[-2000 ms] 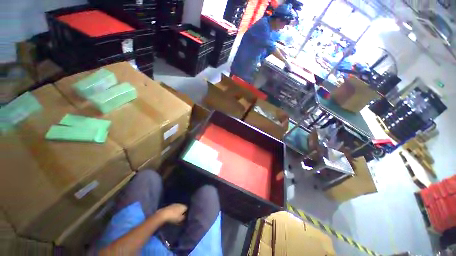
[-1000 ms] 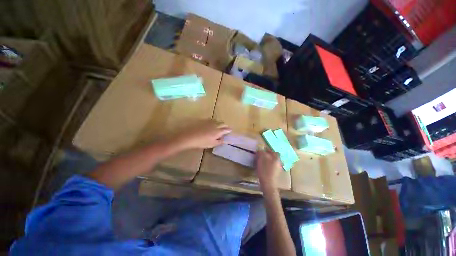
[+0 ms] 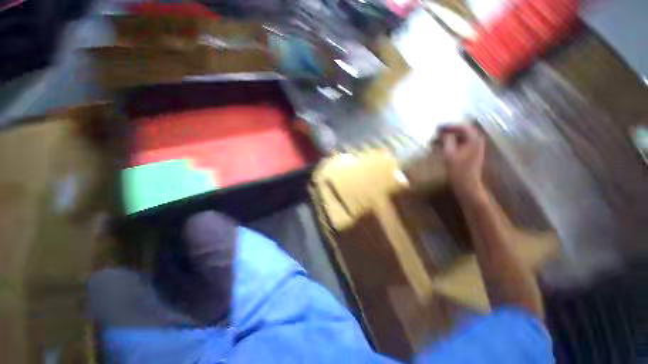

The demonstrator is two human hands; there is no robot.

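Observation:
The picture is strongly blurred. My right hand [image 3: 465,153] is raised over the far side of an open brown carton [image 3: 384,259], on the right. Its fingers look curled, with a dark patch at the fingertips; I cannot tell whether it holds anything. My left hand is not in view. A black crate [image 3: 263,192] stands beyond my knees, with a red liner [image 3: 245,142] on its floor. Pale green pieces [image 3: 167,185] lie in its near left corner.
Closed brown cartons [image 3: 32,213] stand at the left edge. A brown carton [image 3: 170,64] lies beyond the crate. A red stack [image 3: 522,35] is at the upper right. Blurred clutter and bright floor fill the top middle.
The view has swung right, from the carton table to the crate and open carton. My right hand has left the grey plates and is over the carton. My left hand has gone out of view.

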